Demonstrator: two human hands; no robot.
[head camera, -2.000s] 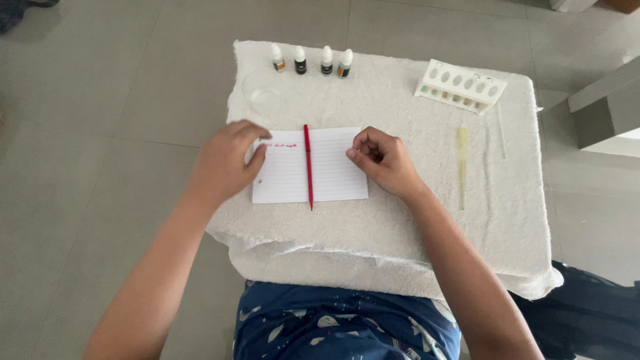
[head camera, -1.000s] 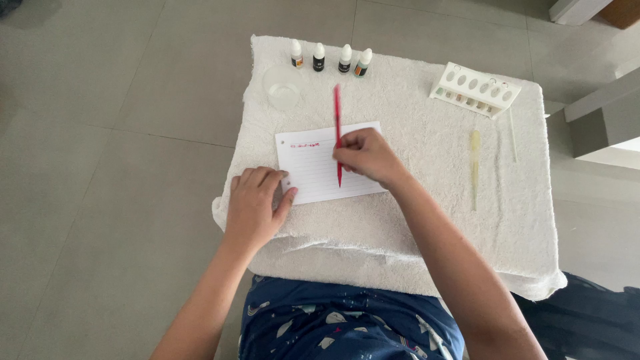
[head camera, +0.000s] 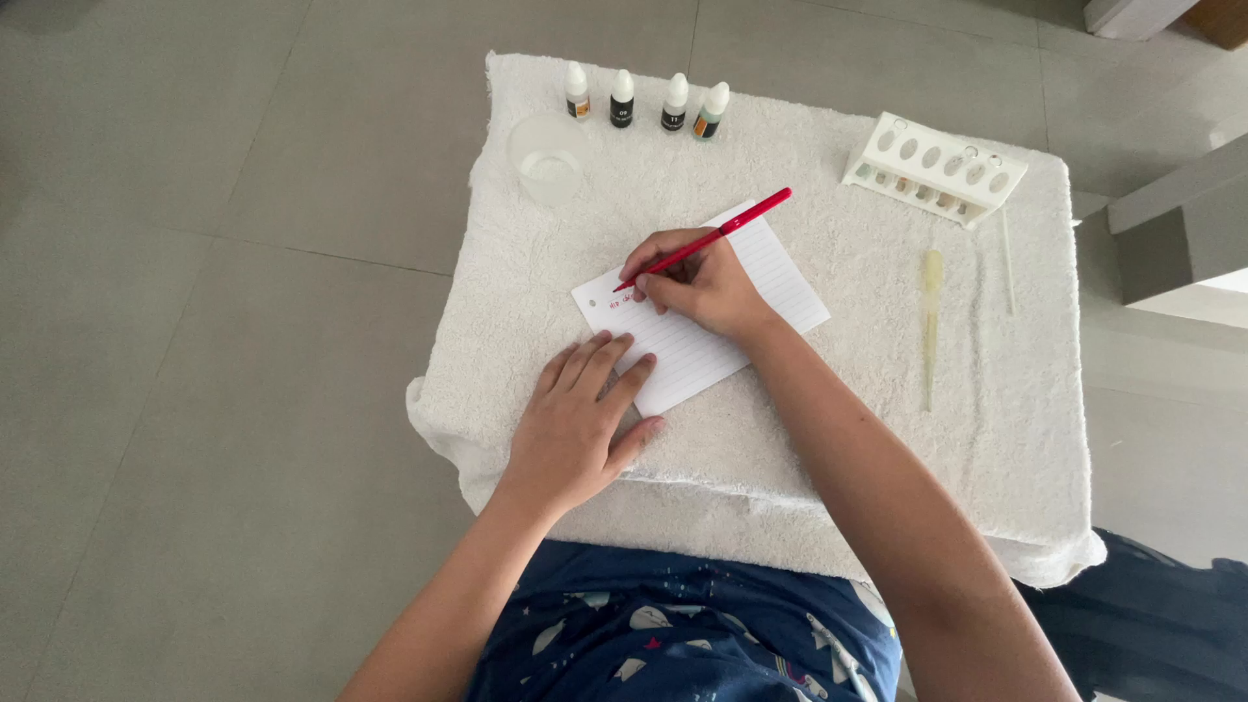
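Note:
A lined white paper card (head camera: 721, 336) lies tilted on the towel, with a punched hole and a line of red handwriting at its upper left. My right hand (head camera: 697, 283) rests on the card and grips a red pen (head camera: 756, 212), its tip at the handwriting. The pen's other end points up to the right. My left hand (head camera: 585, 414) lies flat with fingers spread, its fingertips on the card's lower left edge and its thumb near the bottom corner. Nothing is held in it.
A white towel (head camera: 546, 283) covers the table. Along its far edge stand several dropper bottles (head camera: 622, 100), near a clear round dish (head camera: 548, 161). To the right are a white test tube rack (head camera: 931, 175), a plastic pipette (head camera: 931, 322) and a thin white stick (head camera: 1008, 263).
The red pen lay on the card two seconds ago; my right hand then took hold of it and now has its tip at the handwriting. The card has turned to a slant.

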